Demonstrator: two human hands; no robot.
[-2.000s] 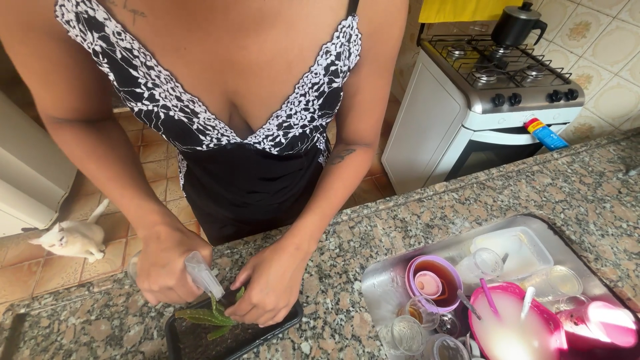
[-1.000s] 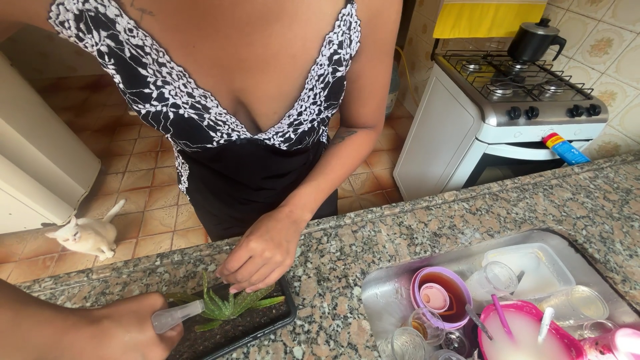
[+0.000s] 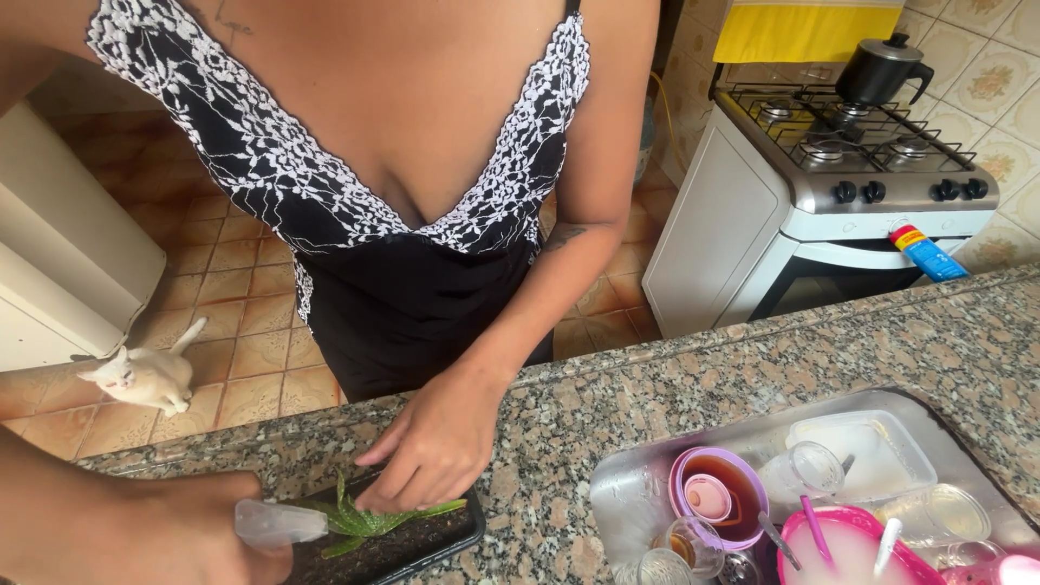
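A small green aloe-like plant (image 3: 361,520) lies with spread leaves on dark soil in a black rectangular tray (image 3: 478,532) at the counter's near-body edge. My left hand (image 3: 443,443) is over it from the right, fingertips touching the leaves and thumb apart from the fingers. At the lower left my right hand (image 3: 199,520) is closed around a clear plastic spray head (image 3: 280,524), whose nozzle faces the leaves; the rest of what it belongs to is hidden by the hand and the frame edge.
A metal sink (image 3: 626,479) holds a purple-rimmed container (image 3: 681,479), a pink bowl (image 3: 845,540), clear cups and a plastic tub (image 3: 918,455). Beyond the granite counter (image 3: 536,487) are a stove (image 3: 715,219) with a black pot (image 3: 873,73) and a white cat (image 3: 150,378) on the floor.
My right hand, close beside my left two seconds ago, has moved away to the left with the spray head. My left hand has stayed at the plant, its thumb now lifted from the leaves.
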